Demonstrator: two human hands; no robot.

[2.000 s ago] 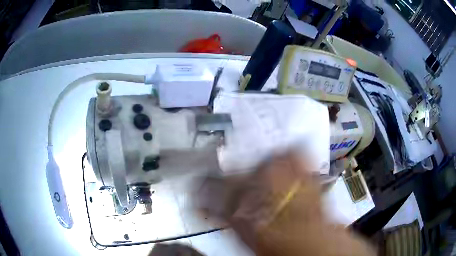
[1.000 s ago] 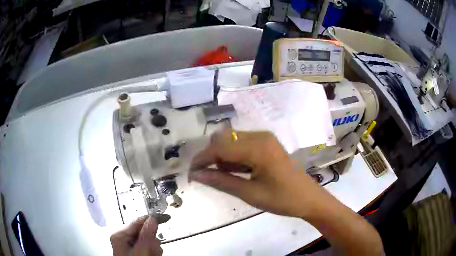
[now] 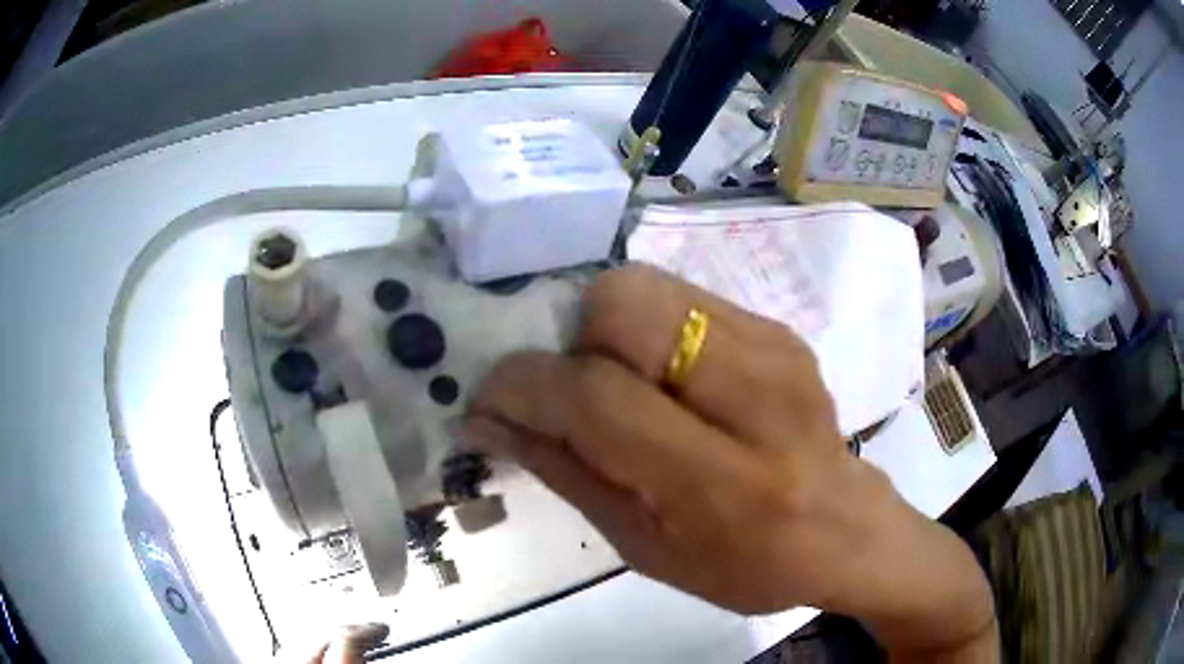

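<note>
The off-white lockstitch machine head [image 3: 519,324] fills the middle, with dark round knobs and tension parts at its left end. My right hand [image 3: 688,441], with a gold ring, is over the front of the head. Its thumb and fingertips are pinched together beside the tension parts; no thread can be made out between them. My left hand [image 3: 348,645] is mostly cut off by the bottom edge, low near the needle area; only fingertips show. The needle and presser foot are not clearly visible.
A white lamp box [image 3: 535,195] stands on the head. A paper sheet [image 3: 792,285] drapes over the arm. Behind are a navy thread cone [image 3: 701,84], the control panel [image 3: 873,140] and a red bag [image 3: 504,49] in the tub. A slotted tray [image 3: 950,405] is at right.
The view has moved closer to the machine's left end. My right hand has come nearer the knobs and lamp box. My left hand has dropped mostly out of the bottom edge.
</note>
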